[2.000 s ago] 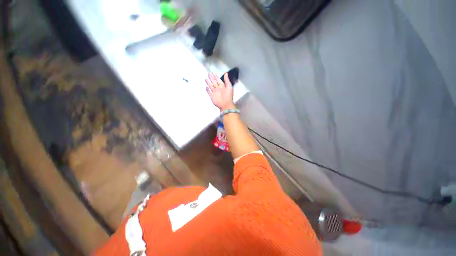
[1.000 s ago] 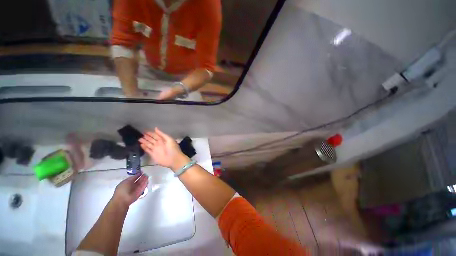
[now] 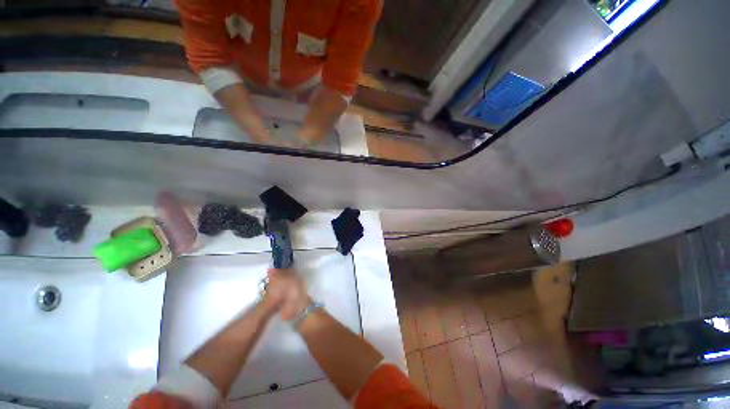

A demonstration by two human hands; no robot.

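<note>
A white rectangular washbasin [image 3: 216,319] is set in the white counter in front of me. A dark tap [image 3: 280,242] stands at its back edge. My left hand [image 3: 274,292] and my right hand [image 3: 293,297] are pressed together over the basin, just below the tap's spout. The hands overlap and blur, so the fingers cannot be told apart. I see no object in them, and water is not clearly visible. A bracelet is on my right wrist.
Behind the basin are a green block [image 3: 128,249] on a pale dish [image 3: 152,264], a pink item [image 3: 176,222], dark scourers [image 3: 228,220] and a black square [image 3: 348,231]. A second basin [image 3: 80,335] is left, a mirror [image 3: 384,120] above. A cable [image 3: 480,219] runs right.
The view has turned from the counter's side to face the basin. My hands, apart a second ago, have come together under the tap. My right hand has moved down from beside the tap.
</note>
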